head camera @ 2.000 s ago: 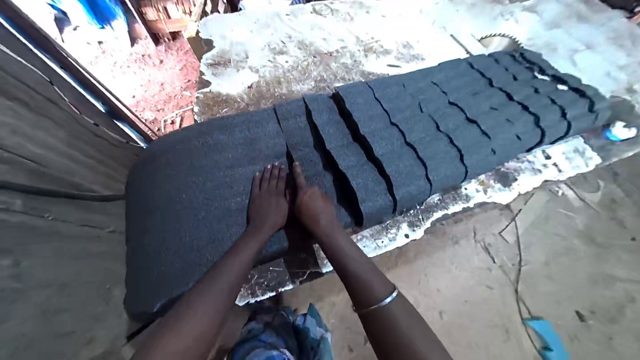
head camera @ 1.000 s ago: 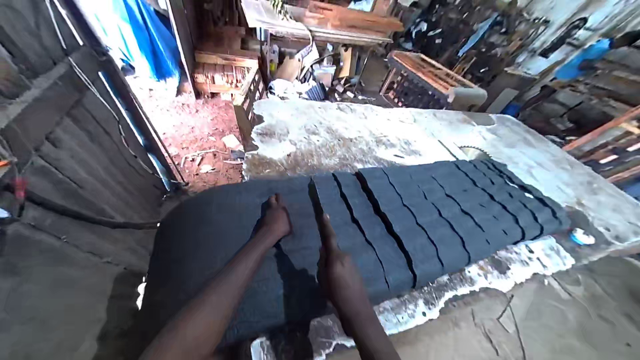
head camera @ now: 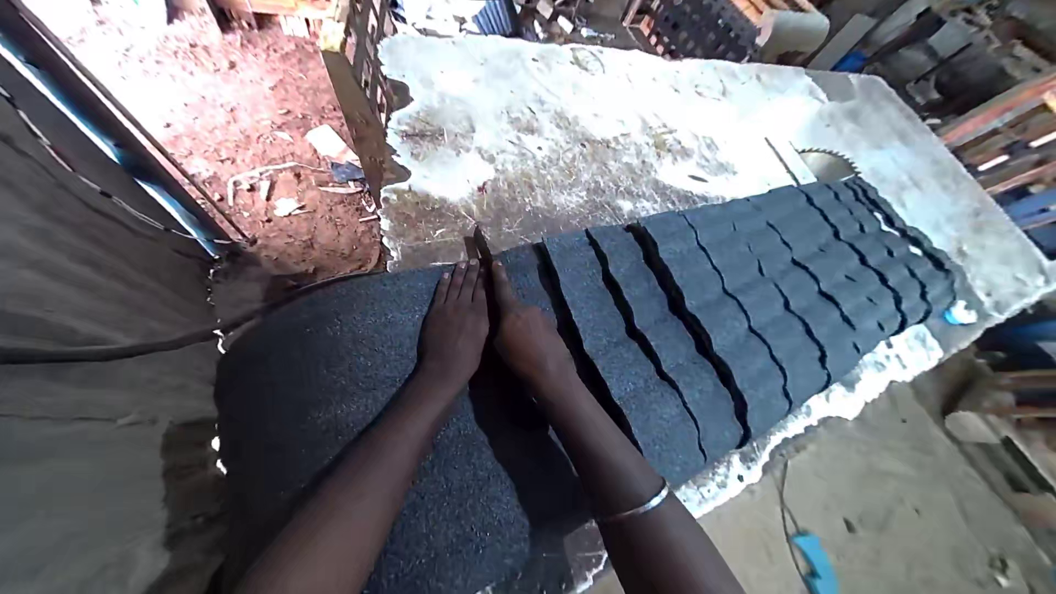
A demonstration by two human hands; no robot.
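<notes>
A long dark grey foam slab (head camera: 371, 355) lies across the worktop, with several wavy crosswise slits over its middle and right part. My left hand (head camera: 454, 326) lies flat on the slab, palm down and fingers extended, holding nothing. Just right of it, my right hand (head camera: 528, 338) grips a dark knife (head camera: 482, 247), its index finger stretched along the back. The blade points away from me, its tip past the slab's far edge. The handle is mostly hidden in the hand. Both hands are left of the nearest wide slit. A silvery bangle (head camera: 635, 505) circles my right wrist.
The worn whitish worktop (head camera: 528, 124) extends behind the slab. A toothed circular saw blade (head camera: 827, 165) rises from it at the right, beside a flat strip. A dark cable (head camera: 165, 351) runs at the left. A blue object (head camera: 815, 561) lies on the floor at the lower right.
Both hands have moved left from the slit nearest them and toward the slab's far edge. My left hand, curled one second ago, now lies flat beside the knife. The view has tilted down.
</notes>
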